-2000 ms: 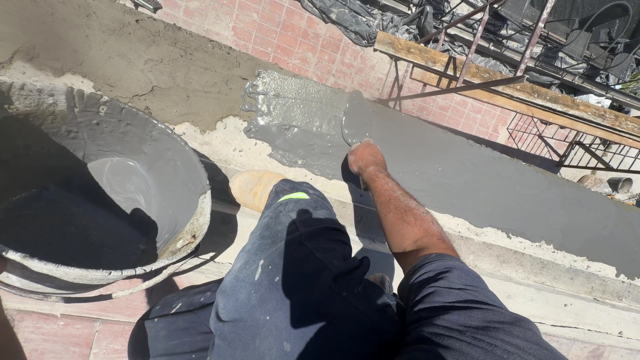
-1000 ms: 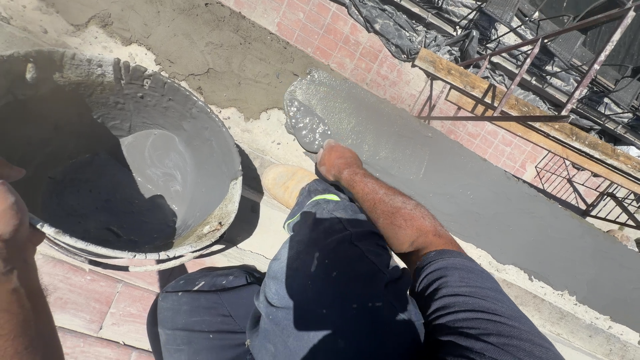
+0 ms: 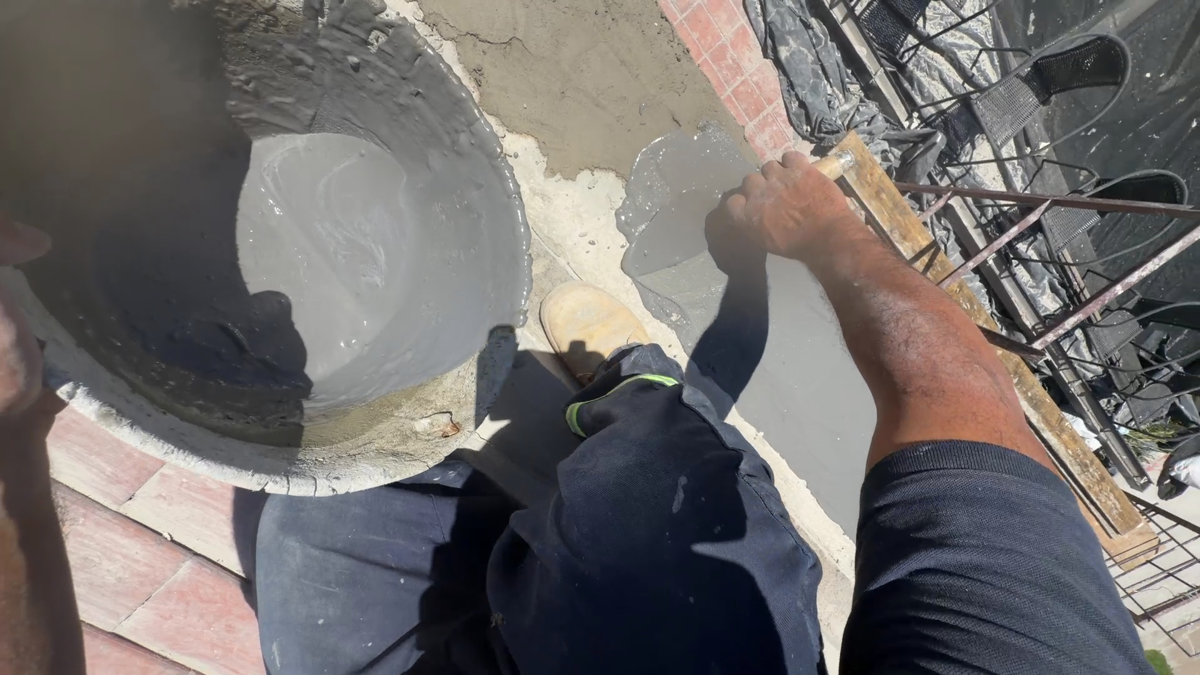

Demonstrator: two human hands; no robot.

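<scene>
My right hand (image 3: 787,204) is closed around the wooden handle (image 3: 834,165) of a tool, likely a trowel, whose blade is mostly hidden by the hand and its shadow. Under it lies wet grey cement slurry (image 3: 806,375), spread in a smooth band that ends in a glossy rounded edge against rougher brown mortar (image 3: 581,75). At the left edge, my left hand (image 3: 19,328) is partly in view beside the rim of a large bucket (image 3: 511,216); its grip does not show clearly. Liquid grey slurry (image 3: 328,244) pools inside the bucket.
A tan boot (image 3: 591,323) stands between bucket and band. Past the band are a wooden plank (image 3: 1012,375), rusty metal bars (image 3: 1116,286), black plastic sheeting (image 3: 806,66) and wire mesh (image 3: 1162,562). Reddish tiles (image 3: 122,553) lie at lower left.
The view has shifted, with the bucket now larger in it. My left hand, unseen two seconds ago, has come in at the left edge. The tool's wooden handle now shows in my right hand.
</scene>
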